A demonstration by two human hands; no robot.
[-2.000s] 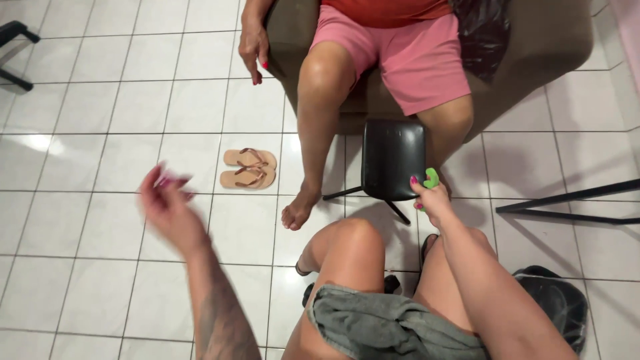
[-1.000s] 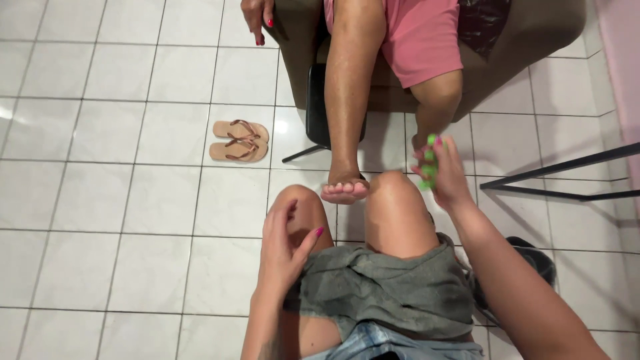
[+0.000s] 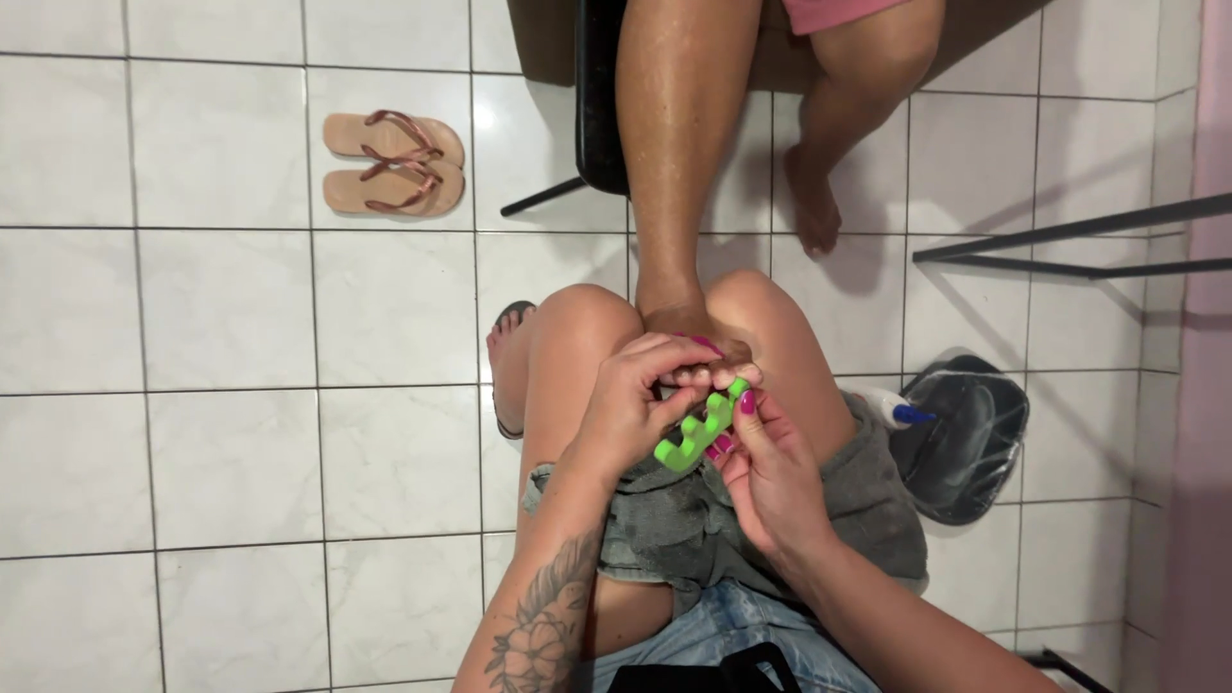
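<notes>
A green foam toe separator (image 3: 695, 435) is pinched between the thumb and fingers of my right hand (image 3: 775, 467), one end touching the other person's toes near the big toe. My left hand (image 3: 640, 395) grips the toes of that person's foot (image 3: 683, 322), its thumb below and its fingers above. The foot rests between my knees, over a grey-green cloth (image 3: 664, 525) on my lap. Part of the foot is hidden behind my left hand.
A black stool seat (image 3: 599, 106) stands beside the raised leg. Tan flip-flops (image 3: 395, 164) lie on the tiles at left. At right are black metal legs (image 3: 1068, 231), a white bottle with a blue tip (image 3: 890, 412) and a plastic-covered black basin (image 3: 962, 481).
The other person's foot has come off the floor and onto my lap. My left hand has moved in to grip its toes, and my right hand has brought the green separator to them.
</notes>
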